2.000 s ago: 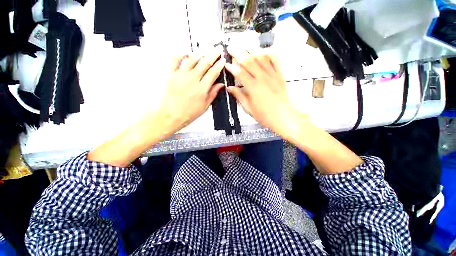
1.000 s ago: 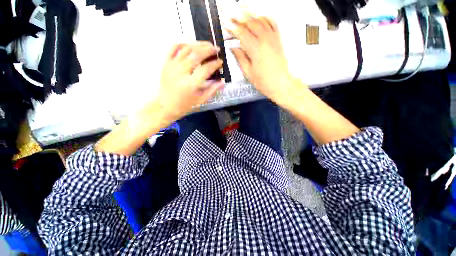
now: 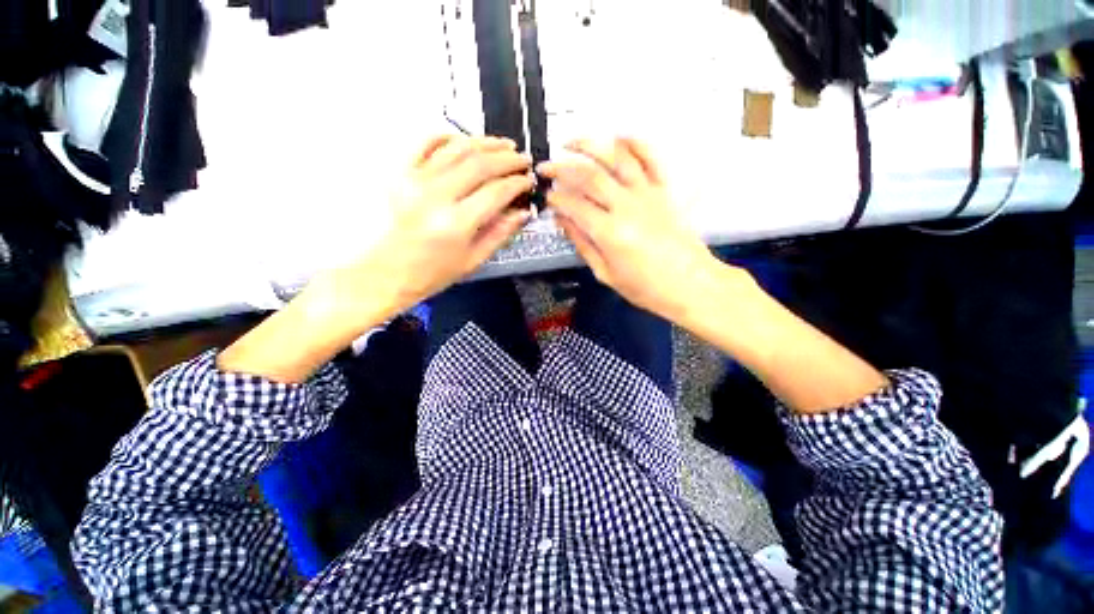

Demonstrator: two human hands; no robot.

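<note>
A black zipper on a black fabric strip [image 3: 502,74] lies on the white table, running from the top edge of the view to near the table's front edge. A pale tooth line shows along it. My left hand [image 3: 462,210] and my right hand [image 3: 618,216] meet at its near end, with thumbs and fingers pinching it from both sides. The fingertips hide the end and any slider. The needle area is out of view.
Sewn black zipper strips [image 3: 154,108] lie at the left. A dark fabric stack [image 3: 288,10] is cut off at the top. A zipper bundle [image 3: 828,36] lies upper right, near brown tabs [image 3: 757,113]. Black straps [image 3: 861,156] cross the table edge.
The view has tilted down, so the needle area has left the picture. My hands have moved from the zipper's upper part to its near end. My left hand has closed in on it.
</note>
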